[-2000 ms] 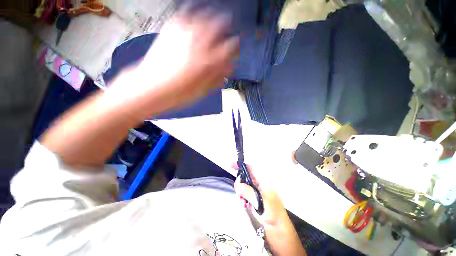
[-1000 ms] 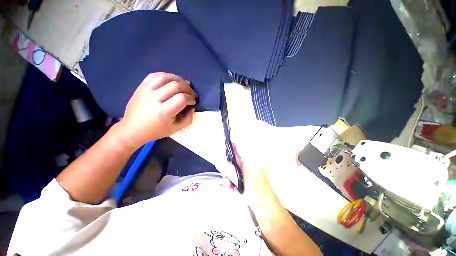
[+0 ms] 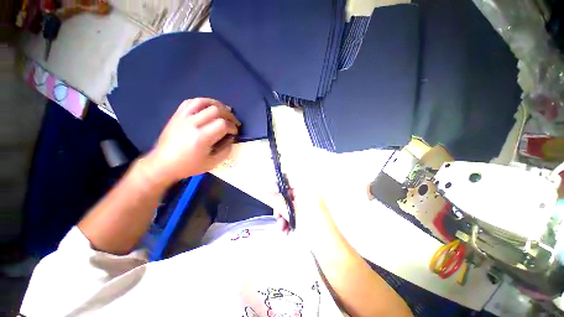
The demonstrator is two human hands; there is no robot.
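Observation:
Dark navy fabric panels (image 3: 179, 74) lie on the table, with stepped edges showing as pale lines near the middle. My left hand (image 3: 201, 133) is on the lower edge of the left panel, fingers curled and pinching the edge. My right hand (image 3: 290, 207) holds the black tailor's scissors (image 3: 277, 161), whose blades point away from me. The blade tips are at the edge of the panels, beside the stack's corner. The scissors look nearly closed and edge-on. My right fingers are partly washed out by glare.
The sewing machine (image 3: 504, 192) stands at right, with red and yellow scissors (image 3: 448, 259) beside it. Crumpled clear plastic (image 3: 525, 68) lies behind at right. A blue bar (image 3: 179, 217) is below the table edge. A pink patterned strip (image 3: 59, 90) is at left.
My left hand came down from above the stack onto the left panel's lower edge, uncovering the panel. The scissors moved left and forward to the fabric edge, and their blades closed from a spread position.

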